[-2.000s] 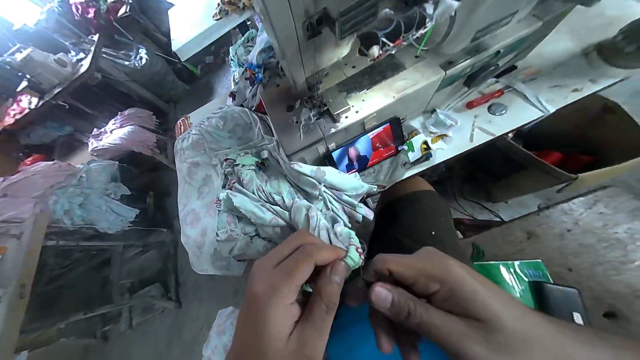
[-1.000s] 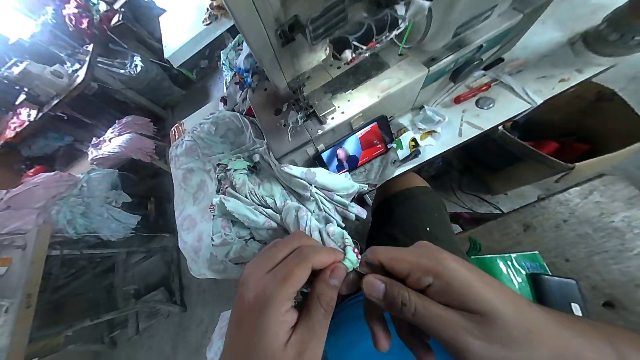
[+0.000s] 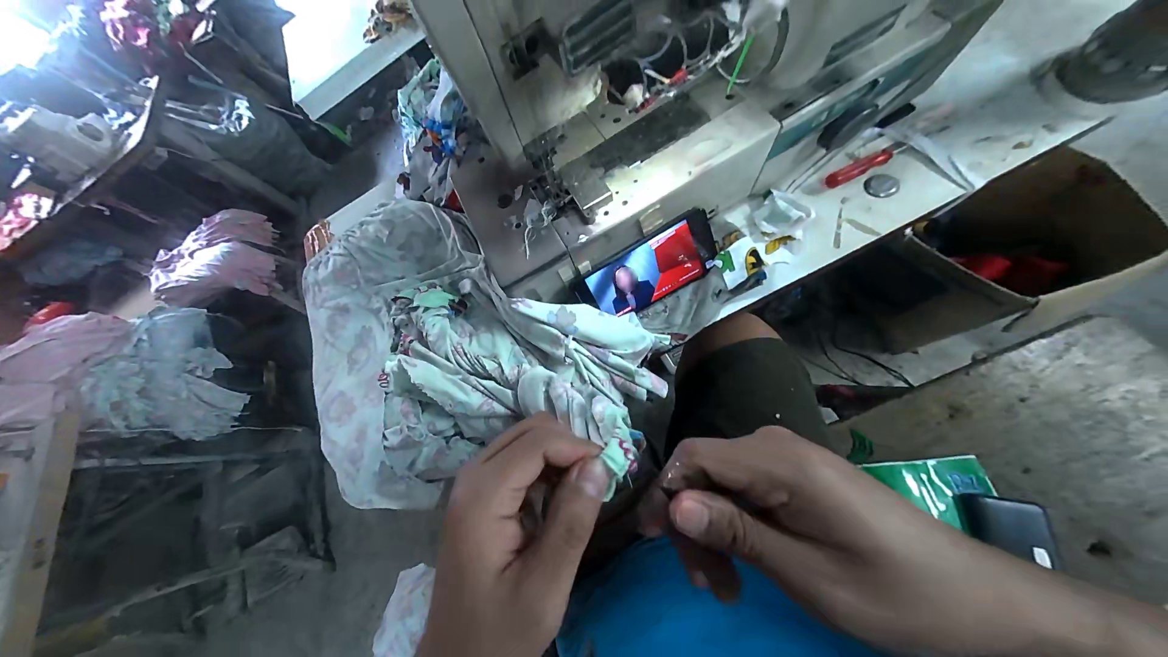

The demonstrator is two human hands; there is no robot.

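My left hand pinches the green edge of a pale printed fabric garment between thumb and forefinger. The rest of that garment lies bunched on a cloth-covered surface to the left of my knee. Just right of the pinched edge is my right hand, thumb against its curled forefinger; whether a thread or anything small is between them cannot be told. A sewing machine stands beyond both hands, and a phone with a lit screen leans at its front edge.
A red-handled tool and a round metal disc lie on the machine table. An open cardboard box is at the right. Near my right forearm are a green packet and a dark phone. Stacked pink fabric pieces sit at the left.
My right hand's fingers, near the green edge one second ago, are now a little farther right of it. My left hand keeps its pinch.
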